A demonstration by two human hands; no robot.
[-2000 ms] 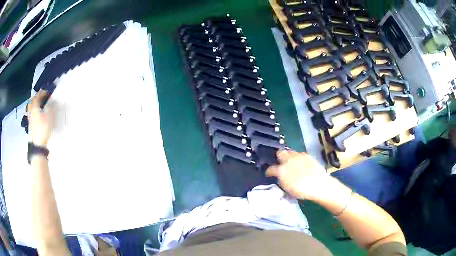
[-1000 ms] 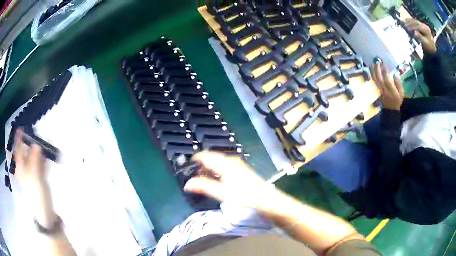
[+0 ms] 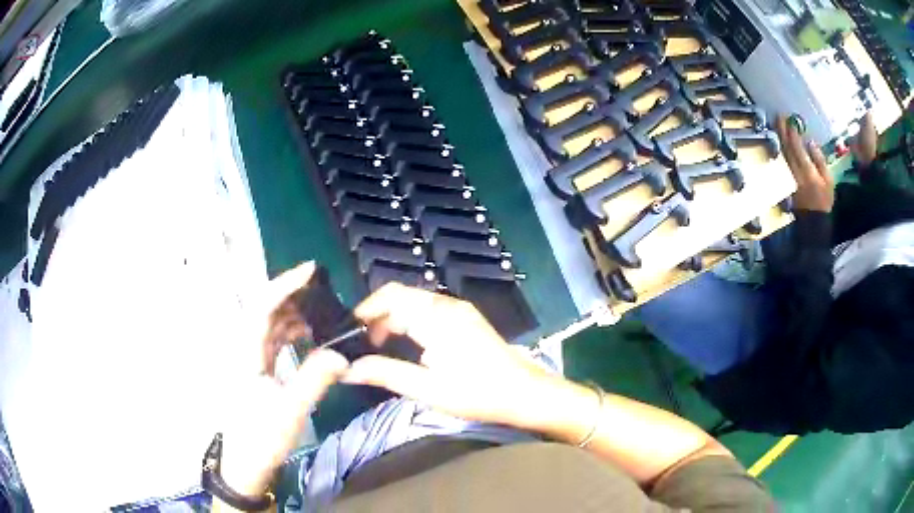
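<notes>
My left hand [image 3: 289,376] and my right hand [image 3: 441,346] meet in front of me around a dark black part [image 3: 326,306]. The part is partly hidden by my fingers and blurred. A thin bright metal pin or edge [image 3: 346,337] shows between my fingertips. Black angled housings [image 3: 386,215] with small silver spots lie overlapping in two rows on a black mat [image 3: 509,306], just beyond my hands. Slim black cover pieces [image 3: 105,150] lie side by side on white sheets [image 3: 150,331] at the left.
C-shaped black brackets [image 3: 591,175] stand in rows on a tan board [image 3: 692,255] at the right, beside a pale liner strip [image 3: 531,170]. A light grey machine [image 3: 777,60] is beyond it. Another person's hand [image 3: 807,170] rests near the board. A clear bag [image 3: 140,12] is at the far left.
My left hand has moved right from the slim covers to meet my right hand. Both now hold a dark part close in front of me. The camera view has shifted.
</notes>
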